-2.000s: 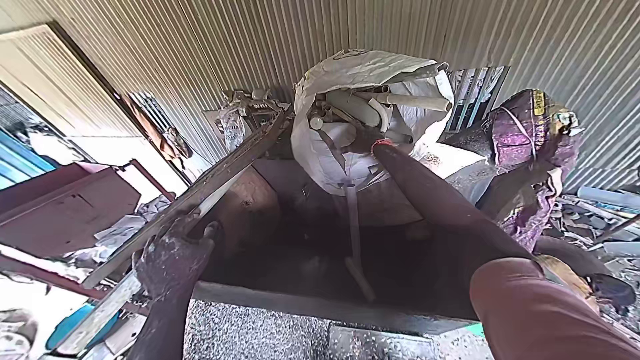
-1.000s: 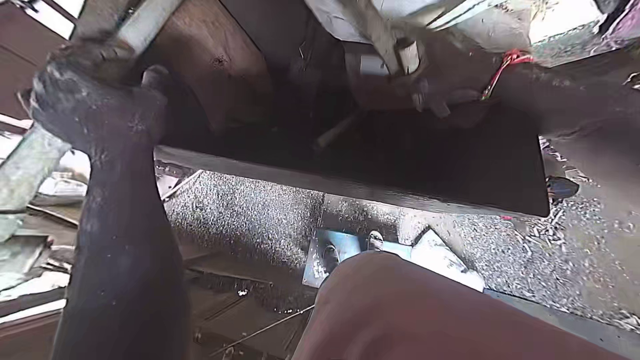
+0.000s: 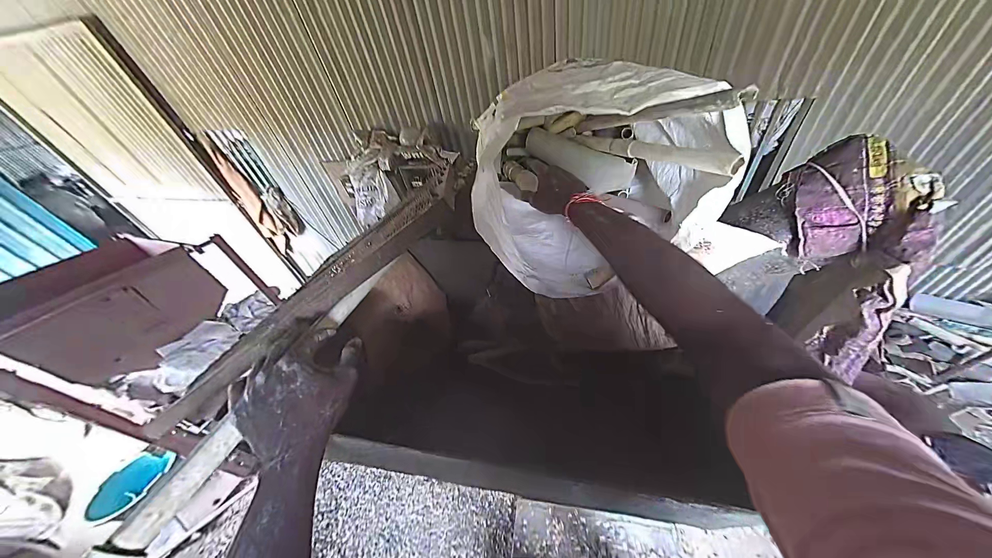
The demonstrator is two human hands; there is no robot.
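My left hand (image 3: 298, 399), coated in pale dust, is closed around a long whitish pipe (image 3: 182, 484) that slants up beside a rough wooden beam (image 3: 333, 275). At the upper middle, my right hand (image 3: 556, 188) reaches into a large white woven sack (image 3: 515, 252) among plastic pipe pieces (image 3: 577, 157). Its fingers are mostly hidden there, so whether it grips a piece cannot be told. A red thread circles that wrist. Below the sack is a dark trough-like bin (image 3: 542, 422), with a brown rounded surface (image 3: 403, 310) at its left.
A purple printed sack (image 3: 837, 209) stands at the right, near scattered pipe scraps (image 3: 938, 341). At the left are a reddish metal bin (image 3: 116, 302) and a blue round tub (image 3: 128, 484). Behind the sack rises a corrugated metal wall (image 3: 403, 62).
A second ago my right hand was low over the dark bin by short pipe pieces; now it is up inside the white sack. The view has swung up. My left hand still holds the long pipe.
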